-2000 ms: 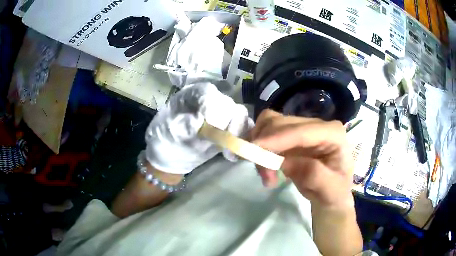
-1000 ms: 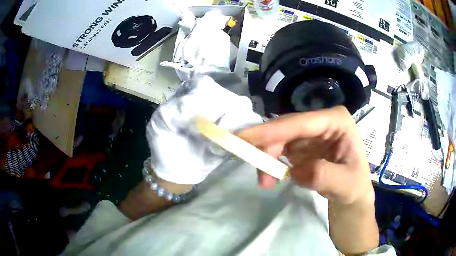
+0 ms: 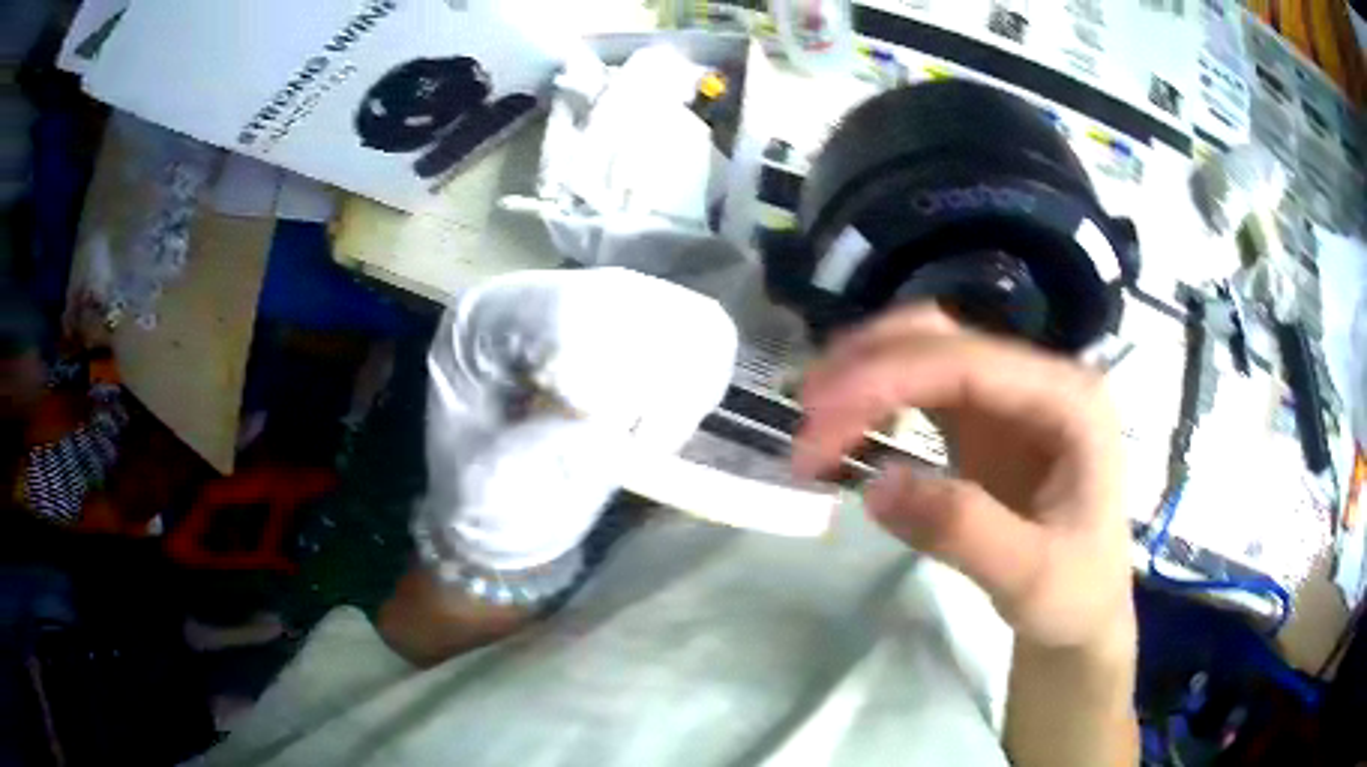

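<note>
My left hand [image 3: 577, 412], in a white glove, is closed around one end of a pale flat band [image 3: 735, 499]. The band sticks out to the right in front of my shirt. My bare right hand [image 3: 960, 465] is blurred, thumb and fingers apart; the band's free end lies just left of its thumb, not visibly pinched. A black round fan [image 3: 945, 165] with two white strips on its rim stands on the bench behind my right hand, which hides its lower part.
A small open box [image 3: 727, 113] holds crumpled white cloth [image 3: 637, 143]. A printed fan carton [image 3: 300, 83] lies at upper left, a clear bottle [image 3: 817, 23] at the top. A dark tool [image 3: 1199, 375], blue cord [image 3: 1229, 584], black bar [image 3: 1304, 397] and whitish rag [image 3: 1241, 188] lie right.
The band has swung lower and flatter, and my right fingers have come off its end and spread. My left hand has rolled, with its back turned up. The view has shifted slightly.
</note>
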